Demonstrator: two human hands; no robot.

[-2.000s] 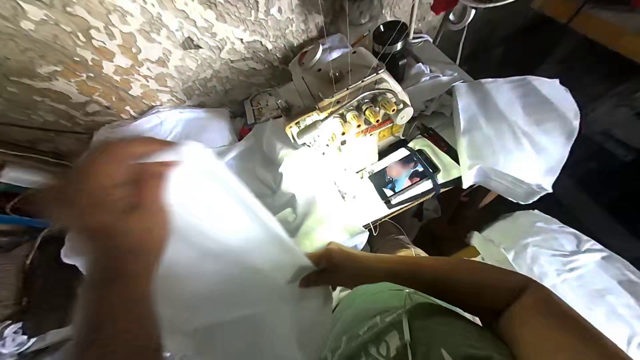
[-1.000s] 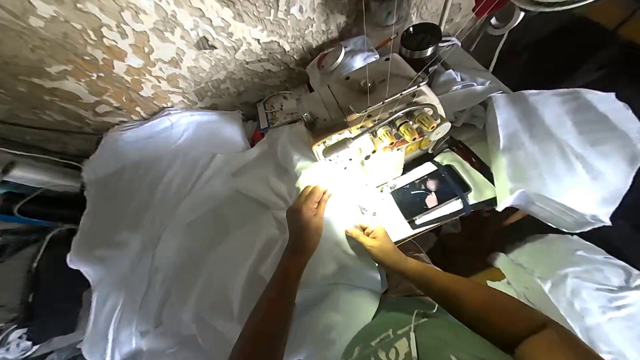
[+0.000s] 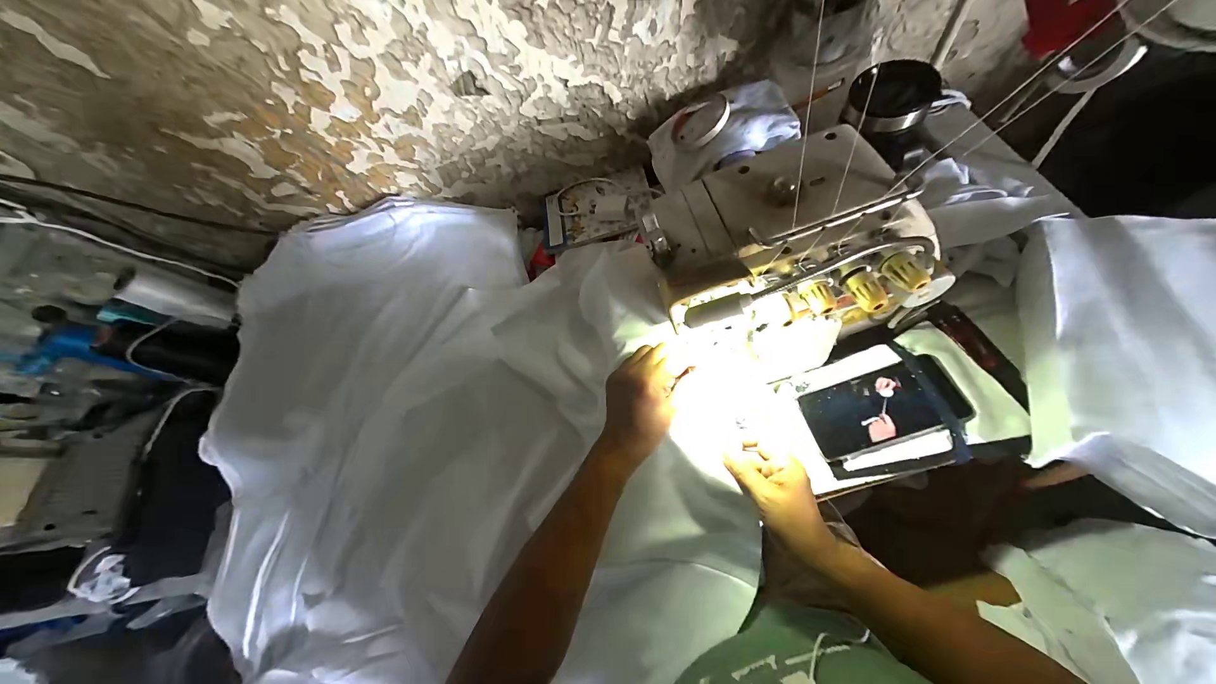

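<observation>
White fabric (image 3: pixel 408 408) spreads over the table and runs up to an overlock sewing machine (image 3: pixel 798 218) with yellow tension dials (image 3: pixel 863 287). My left hand (image 3: pixel 644 404) pinches the fabric just left of the machine's brightly lit needle area. Nearer to me, the fingers of my right hand (image 3: pixel 774 480) grip the fabric's edge below the presser foot. Glare hides the needles and the exact fingertip contact. A smartphone (image 3: pixel 879 408) with its screen lit lies right of my right hand on the machine's bed.
A peeling wall (image 3: pixel 380 104) stands behind the table. Threads rise from the machine. A black cup-like container (image 3: pixel 893 95) is behind it, and a tape roll (image 3: pixel 701 122) lies on cloth. More white fabric (image 3: pixel 1130 332) hangs at the right; dark bags and cables are at the left.
Two seconds ago my left hand was raised at the left, blurred, with the fabric lifted. The fabric now lies spread out, and both hands are at the machine, much as one second ago.
</observation>
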